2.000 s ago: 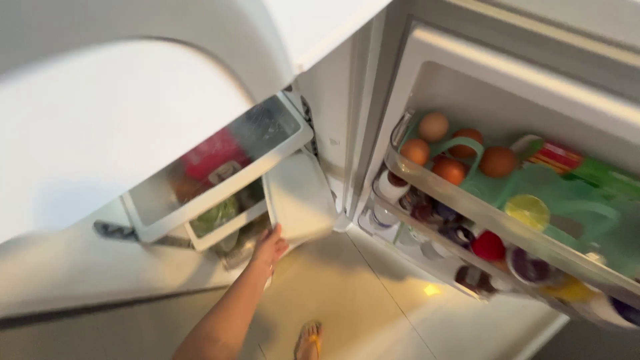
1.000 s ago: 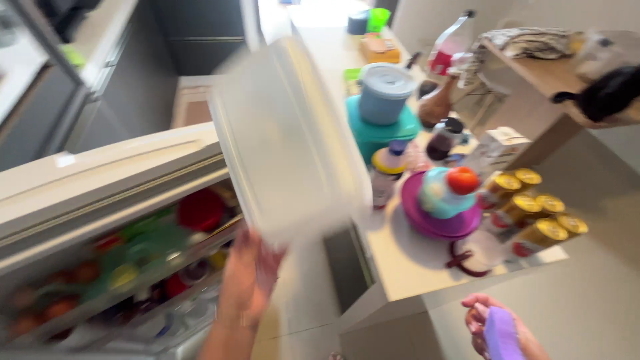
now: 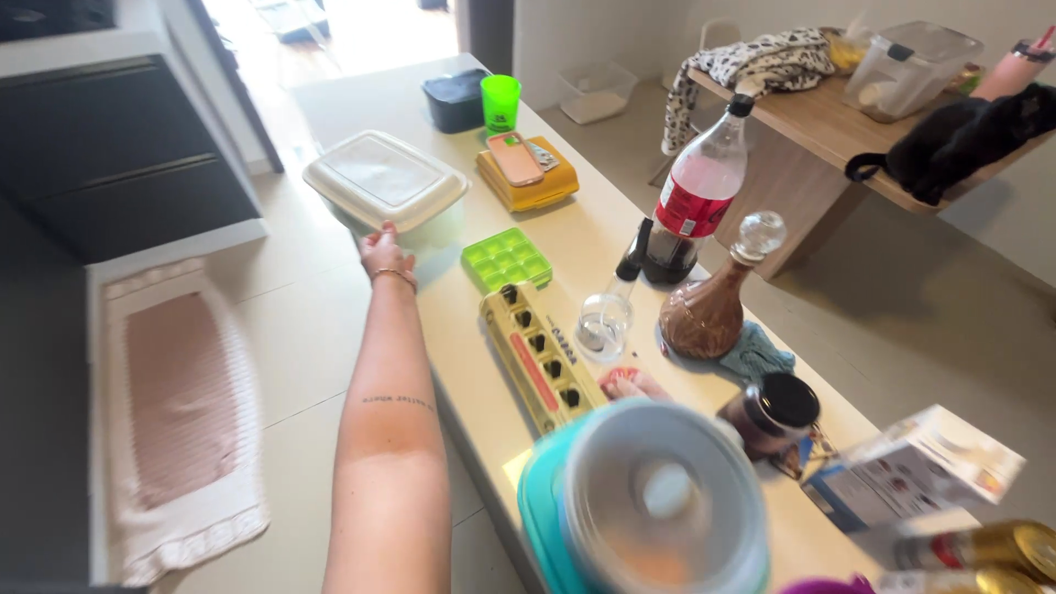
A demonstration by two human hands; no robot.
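At the counter's left edge, my left hand point(image 3: 386, 252) grips the near side of a clear plastic container with a whitish lid point(image 3: 388, 177). The container is over the counter; whether it rests there I cannot tell. No other hand shows clearly. Right of it lie a green ice-cube tray point(image 3: 506, 260) and a yellow egg carton point(image 3: 540, 359). A pinkish, blurred shape beside the carton, partly behind a round lidded container point(image 3: 667, 495), cannot be made out for certain. A phone point(image 3: 516, 158) lies on a yellow case point(image 3: 536, 186), near a green cup point(image 3: 500, 103) and a dark container point(image 3: 454, 99).
A cola bottle point(image 3: 697, 194), a glass spray bottle point(image 3: 605, 318), a stoppered decanter point(image 3: 705, 313), a dark-lidded jar point(image 3: 771, 412) and a carton point(image 3: 916, 470) stand along the right. Gold cans point(image 3: 982, 549) are at lower right. A black cat point(image 3: 965, 144) sits on a wooden table point(image 3: 792, 107). A rug point(image 3: 181, 404) lies left.
The view has swung from the open fridge to the counter. The lidded container, held up in my left hand a second ago, is now over the counter's far part. The purple thing in my right hand no longer shows.
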